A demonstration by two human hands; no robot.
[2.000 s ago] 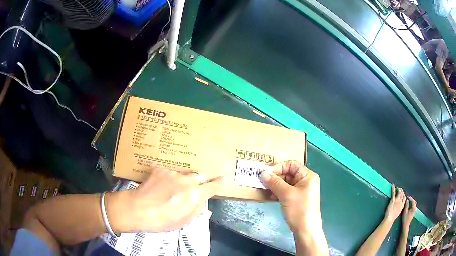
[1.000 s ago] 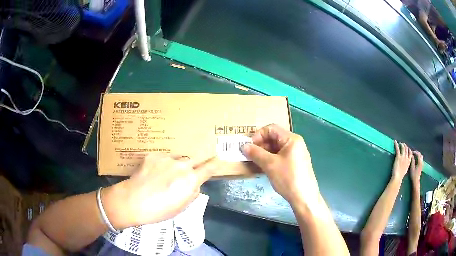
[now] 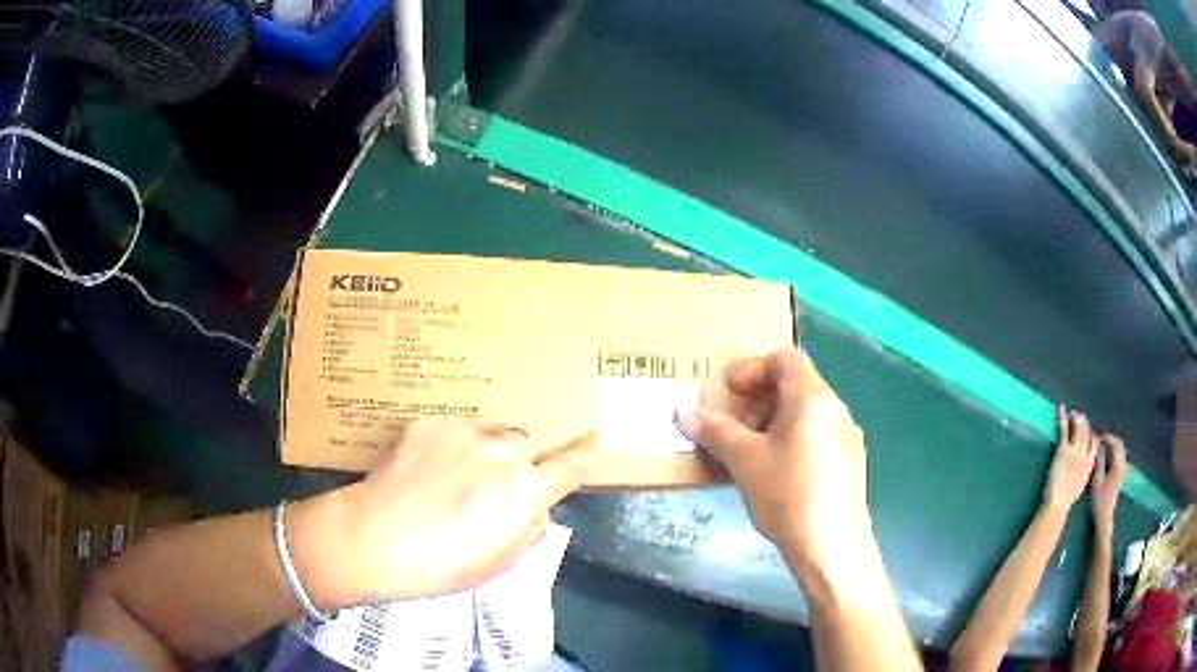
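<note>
A brown closed carton (image 3: 525, 315) with black brand name and small text lies flat on the dark green workbench (image 3: 893, 433). A white label (image 3: 643, 415) is at the carton's lower right, below the row of handling symbols; its print is washed out. My right hand (image 3: 775, 440) pinches the label's right edge between thumb and fingers. My left hand (image 3: 453, 505) lies over the carton's lower edge, index finger pointing to the label's left edge. Label sheets (image 3: 446, 630) with barcodes hang below my left hand and appear held by it; the grip is hidden.
A dark conveyor belt (image 3: 788, 158) runs beyond the light green edge strip. Another person's hands (image 3: 1090, 460) rest on the edge strip at right. A black fan (image 3: 164, 46), white cord, blue tray (image 3: 315, 40) and white post (image 3: 412, 79) stand upper left. Cartons lie lower left.
The view has shifted, and the carton sits slightly tilted in the picture. My right hand still pinches the label, whose bars showed before. My left hand keeps about the same place beside it.
</note>
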